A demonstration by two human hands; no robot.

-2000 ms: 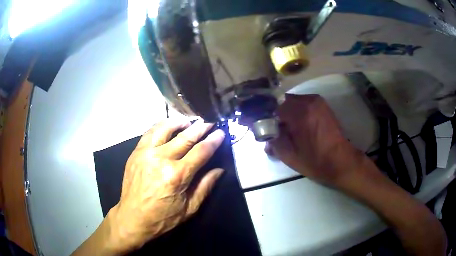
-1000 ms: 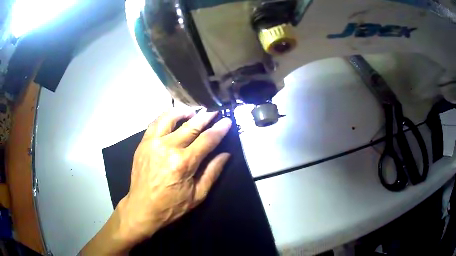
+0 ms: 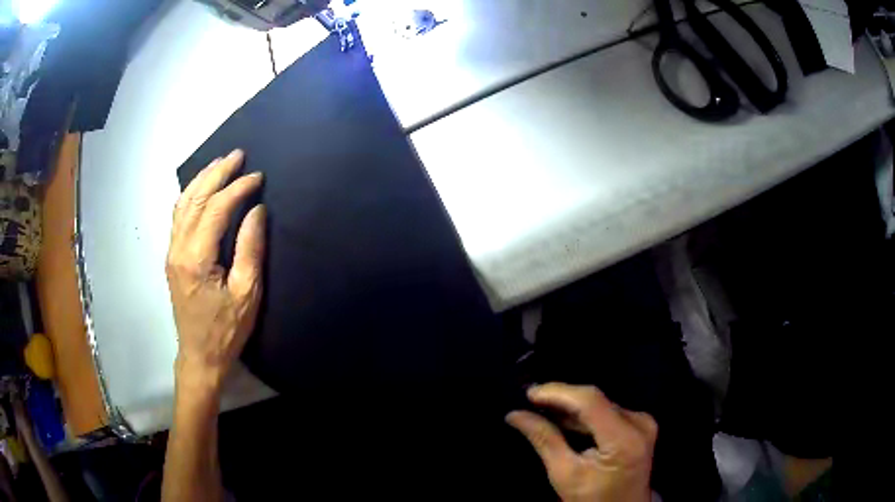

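Note:
A dark cut panel [image 3: 343, 235] lies flat on the white table, its top corner under the presser foot [image 3: 343, 37] and its lower part running past the table's front edge. My left hand [image 3: 211, 265] lies spread on the panel's left part, fingers a little apart and gripping nothing. My right hand [image 3: 589, 441] is low on the right, beyond the table's front edge, over dark cloth. Its thumb and forefinger are curved close to each other; dark on dark hides whether cloth is between them.
The sewing machine head [image 3: 265, 8] is cut off by the top edge. Black-handled shears [image 3: 687, 83] lie right of the needle. Dark cloth [image 3: 805, 294] with pale pieces hangs beyond the table front at the right. The table's orange-brown edge [image 3: 88, 343] is at the left.
The view has tilted down towards the table front. My left hand has moved from beside the needle back along the panel. My right hand, out of sight one second ago, shows at the lower right.

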